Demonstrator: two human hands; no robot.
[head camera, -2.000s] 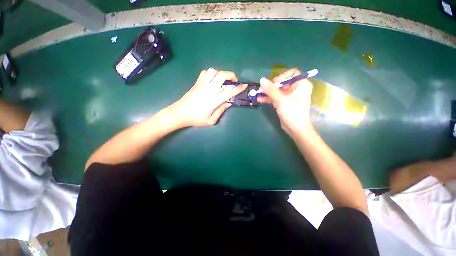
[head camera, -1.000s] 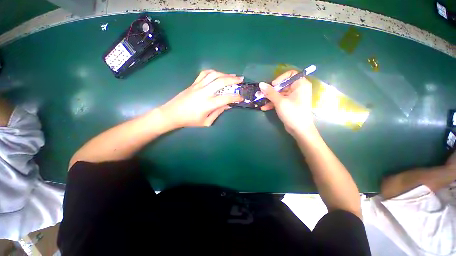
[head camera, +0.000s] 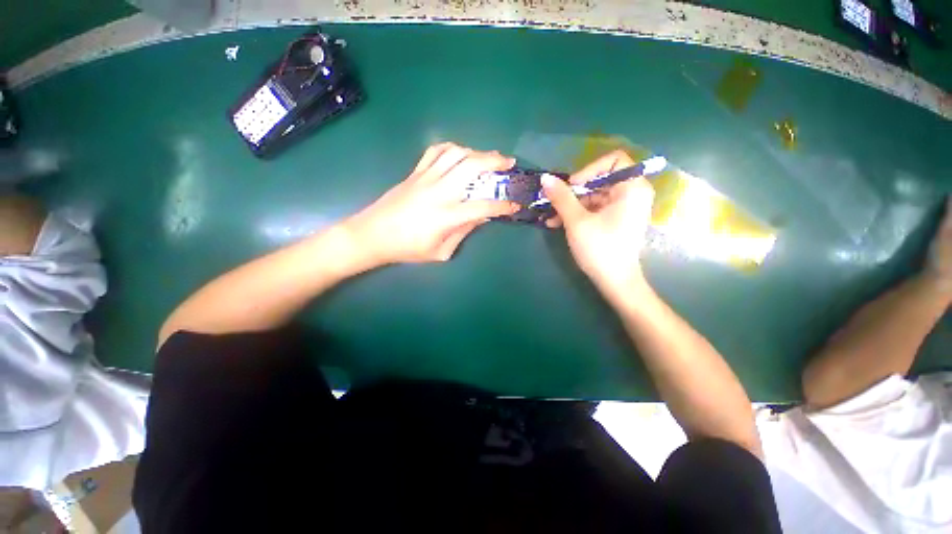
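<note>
A black handset (head camera: 525, 188) lies flat on the green bench in front of me, its pale keypad area towards the left. My left hand (head camera: 433, 209) holds it by its left part, fingers along the upper and lower edges. My right hand (head camera: 608, 214) grips a slim dark tool with a white rear end (head camera: 624, 175) like a pencil. The tool points down-left at the handset's right part; its tip is too small to tell. The amber tape sheet (head camera: 697, 214) lies right of and partly behind my right hand, glaring white.
Two overlapped black handsets (head camera: 295, 96) lie upper left. Amber scraps (head camera: 739, 86) and clear film (head camera: 840, 198) lie right. A pale worn rail (head camera: 470, 13) crosses the back, with handsets (head camera: 875, 23) beyond. People's arms (head camera: 872, 334) are at both sides.
Both hands stay at the handset with small finger shifts; the tool lies slightly flatter. The neighbour's arm at the right has reached forward. Two handsets now show beyond the rail at upper right.
</note>
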